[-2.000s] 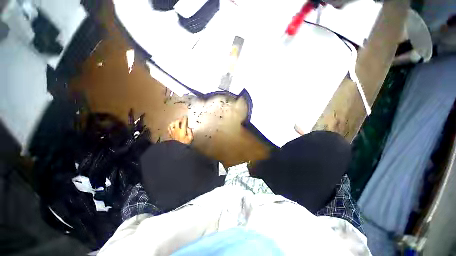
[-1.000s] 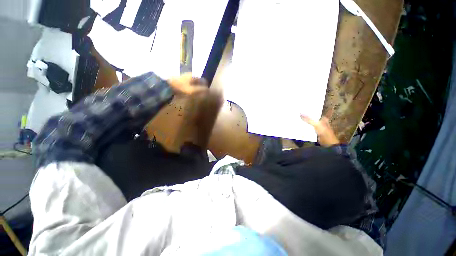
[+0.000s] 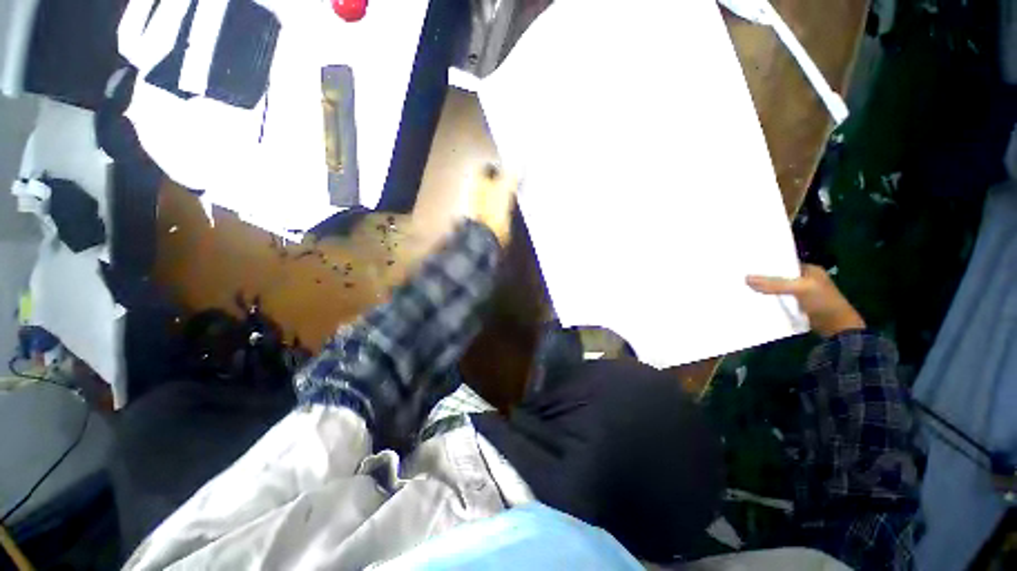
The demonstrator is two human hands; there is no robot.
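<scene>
A large white-topped cut bundle (image 3: pixel 658 178) lies in front of me, tilted, its near right corner over the table's right edge. My right hand (image 3: pixel 820 299) grips that corner, thumb on top and fingers out of sight beneath. My left hand (image 3: pixel 493 203) is at the bundle's left edge; it is blurred and washed out, so its grip cannot be told. The white-topped fabric lay (image 3: pixel 301 145) with a dark edge stands to the left, apart from the bundle.
A flat grey bar (image 3: pixel 340 134) and a red knob (image 3: pixel 349 9) are on the lay. Shiny metal (image 3: pixel 488 34) shows between the stacks at the top. Brown table (image 3: pixel 257 262) carries dark specks. A white strip (image 3: pixel 803 56) lies right. Black offcuts (image 3: pixel 229 335) lie near left.
The bundle has moved right and turned, widening the gap to the lay. My left hand has moved right to its edge. My right hand has moved right with the corner.
</scene>
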